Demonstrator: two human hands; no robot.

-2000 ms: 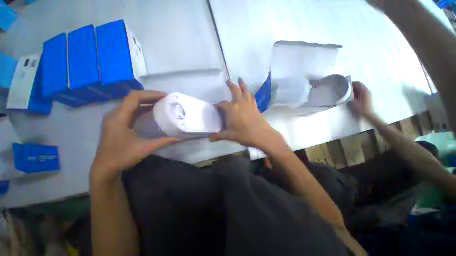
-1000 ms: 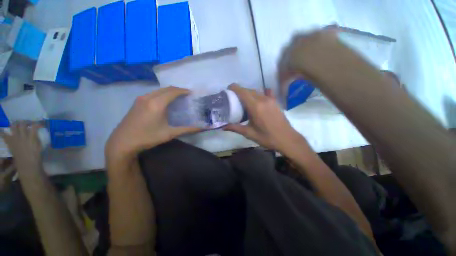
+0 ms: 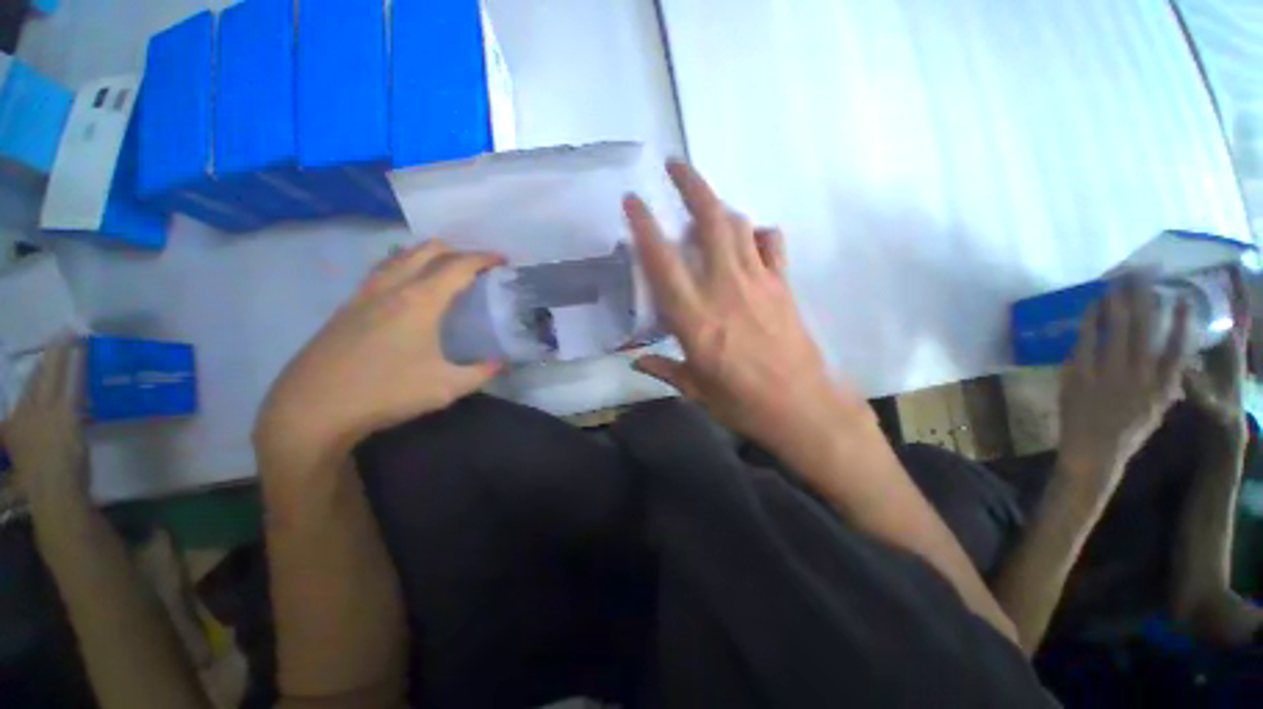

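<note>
The appliance unit (image 3: 575, 305), with a translucent grey section and dark parts inside, lies in front of me near the table's front edge. My left hand (image 3: 381, 339) grips its left end between thumb and fingers. My right hand (image 3: 741, 312) is at its right end, blurred, with fingers spread over that end; whether it grips the unit is unclear. An open carton flap, white inside (image 3: 533, 194), stands just behind the unit. The carton's body is mostly hidden by the unit and my hands.
Several blue cartons (image 3: 339, 90) stand in a row at the back left, beside a white-and-blue carton (image 3: 90, 159). At the left, a person's hand (image 3: 49, 416) is by a small blue carton (image 3: 139, 377). At the right, another person's hands (image 3: 1129, 367) work at an open blue carton (image 3: 1060, 319).
The unit was turned from its white vented side to its translucent side. My right hand's fingers have spread since a second ago. The neighbour's arm at the right has drawn back, and their carton is farther right.
</note>
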